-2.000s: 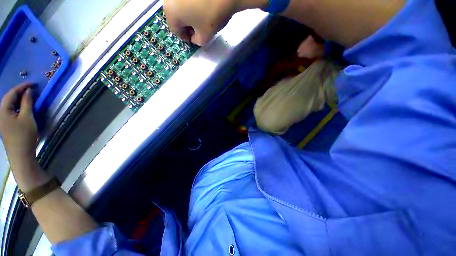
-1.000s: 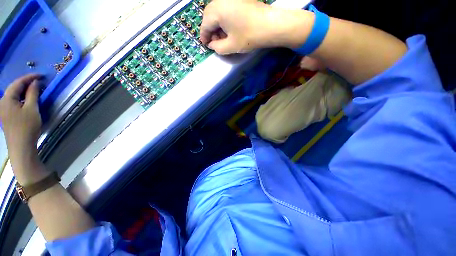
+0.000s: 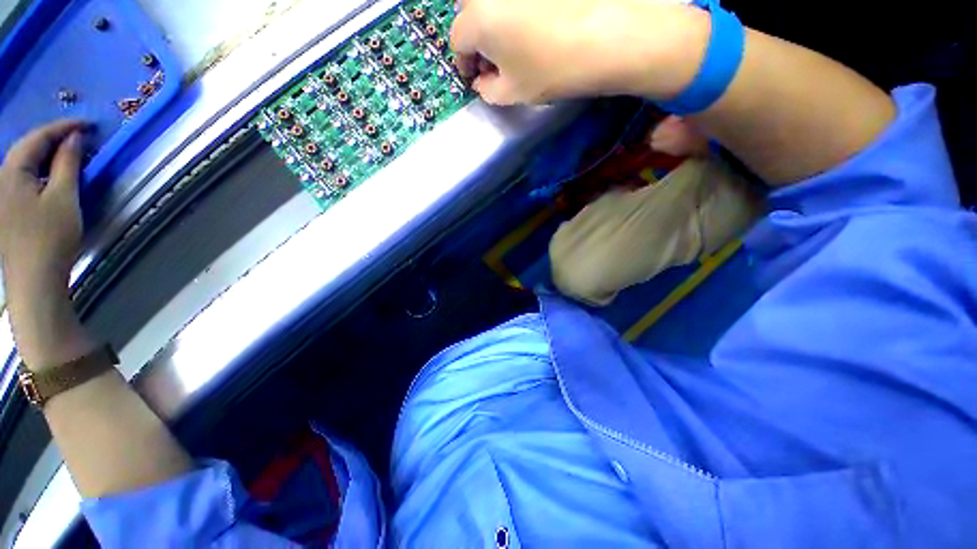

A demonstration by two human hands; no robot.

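Note:
A green circuit board panel (image 3: 370,97) with rows of silver parts and copper-red coils lies in the rail channel at top centre. My right hand (image 3: 557,54), with a blue wrist band, rests over the panel's right part. Its fingers are bent down at the boards and the fingertips are hidden, so what they hold does not show. My left hand (image 3: 43,198), with a brown watch, is at the near edge of the blue parts tray (image 3: 64,64) at top left. Its thumb and forefinger are close together; no part shows between them. Loose copper-red coils (image 3: 139,97) lie in the tray's right corner.
The silver-white conveyor rail (image 3: 279,273) curves across the upper left, with the dark channel (image 3: 204,247) behind it. Below the rail are another person's beige-covered limb (image 3: 632,231), a bit of a hand (image 3: 677,136), and yellow floor lines (image 3: 686,290).
The panel and my right hand now appear further right in the view, and the right hand's blue band shows fully. My left hand stays at the tray, its fingers slightly higher.

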